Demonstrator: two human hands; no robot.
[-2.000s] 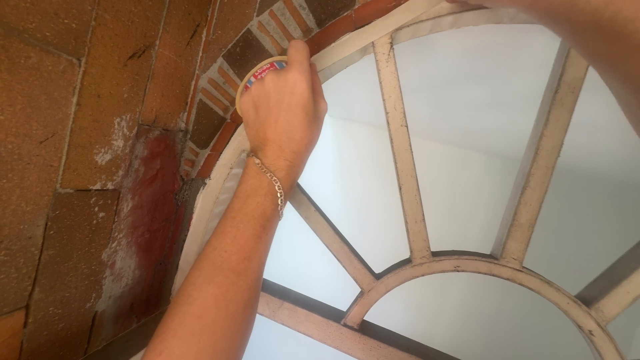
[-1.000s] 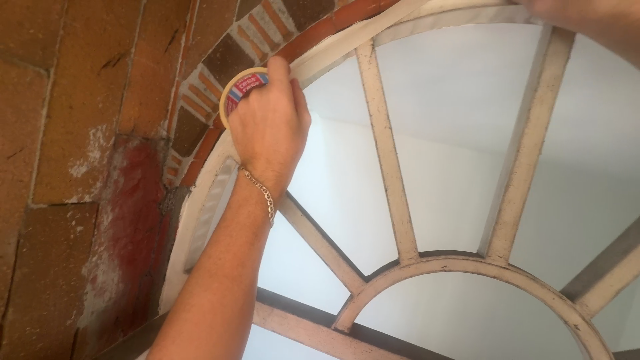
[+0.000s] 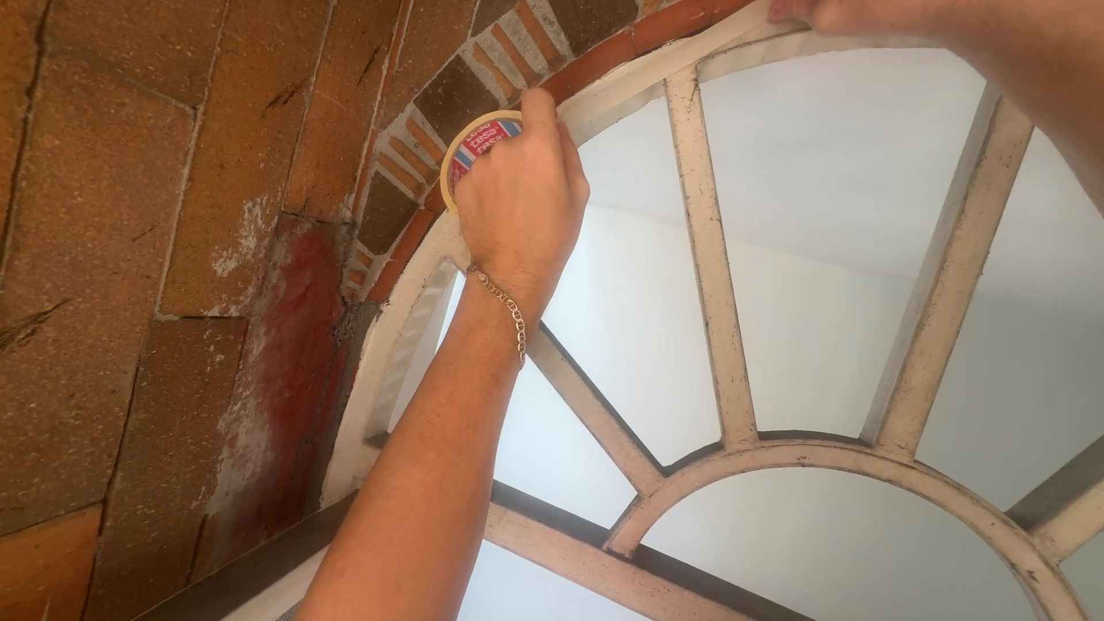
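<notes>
My left hand, with a chain bracelet at the wrist, grips a roll of masking tape against the upper left of an arched window frame. The roll has a pale rim and a printed tesa core. A pale strip, seemingly tape, runs along the outer curve of the frame from beside the roll toward the upper right. My right hand touches the frame's top curve, partly cut off by the upper edge of the view; whether its fingers hold anything cannot be told.
Thin red bricks and a patterned brick band border the arch. Brown tiled wall fills the left, with a red-stained patch. Pale, worn glazing bars fan out from a small inner arch, with glass panes between them.
Both hands stay near the same parts of the arch, the left still gripping the tape roll. The view has shifted slightly.
</notes>
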